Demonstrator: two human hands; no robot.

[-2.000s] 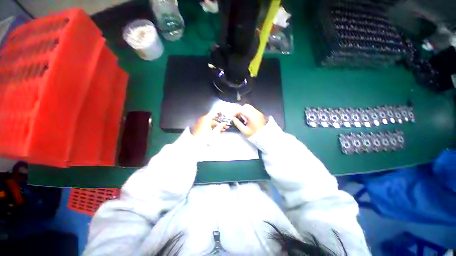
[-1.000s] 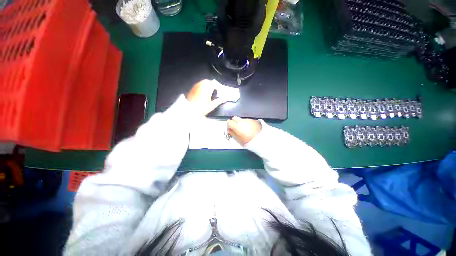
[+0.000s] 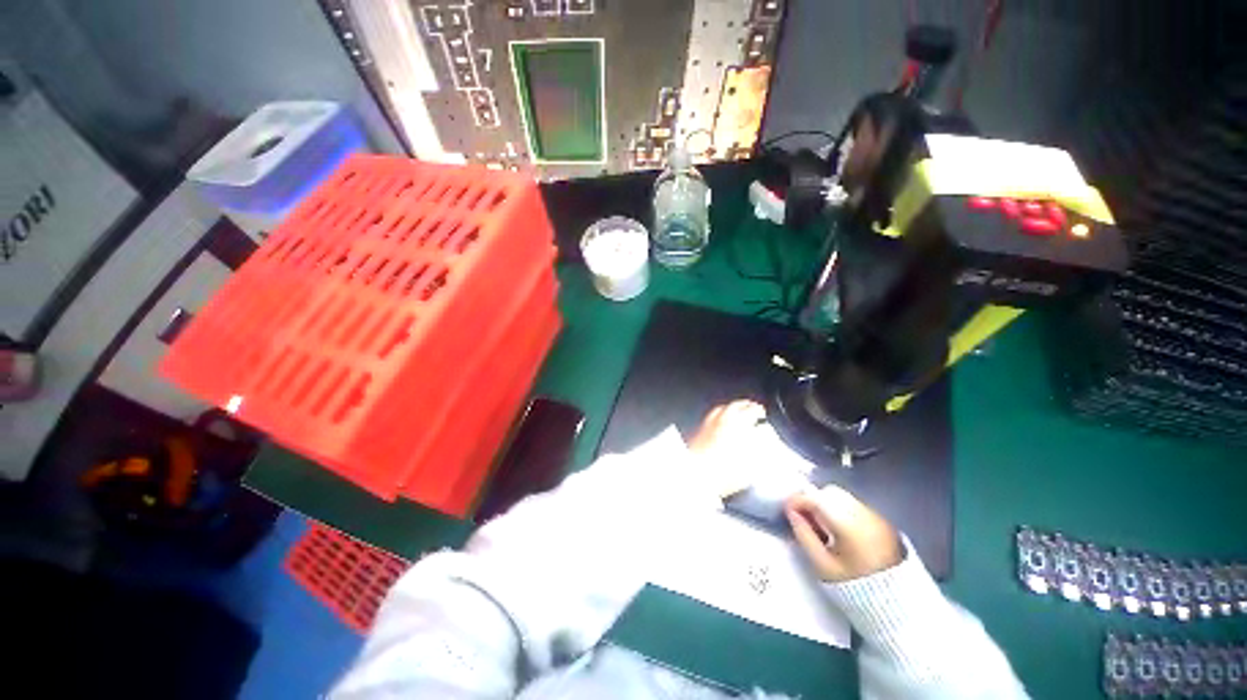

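Observation:
My left hand (image 3: pixel 736 440) reaches under the lens of the black microscope (image 3: pixel 882 294); its fingertips are washed out by the bright light. My right hand (image 3: pixel 845 531) is just to the right, fingers bent, its tips at the edge of the light spot. Glare hides what the fingers hold. The flat black base (image 3: pixel 903 472) lies under the hands. A white paper slip (image 3: pixel 807 606) with small dark marks lies at its front edge. The monitor (image 3: pixel 643 82) shows a magnified circuit board with a green rectangle. Two rows of circuit board modules (image 3: pixel 1128 574) lie at the right.
Red slotted crates (image 3: pixel 397 315) stand left, a phone (image 3: pixel 536 458) beside them, a lidded plastic box (image 3: pixel 274 151) behind. A white tub (image 3: pixel 615 260) and clear bottle (image 3: pixel 680 212) stand behind the base. Black trays (image 3: pixel 1162 342) are stacked right. Another red crate (image 3: pixel 345 574) is low left.
The view has swung up and left, bringing the monitor into sight. My right hand has moved from over the paper slip to the light spot, close to my left hand, which stays under the lens.

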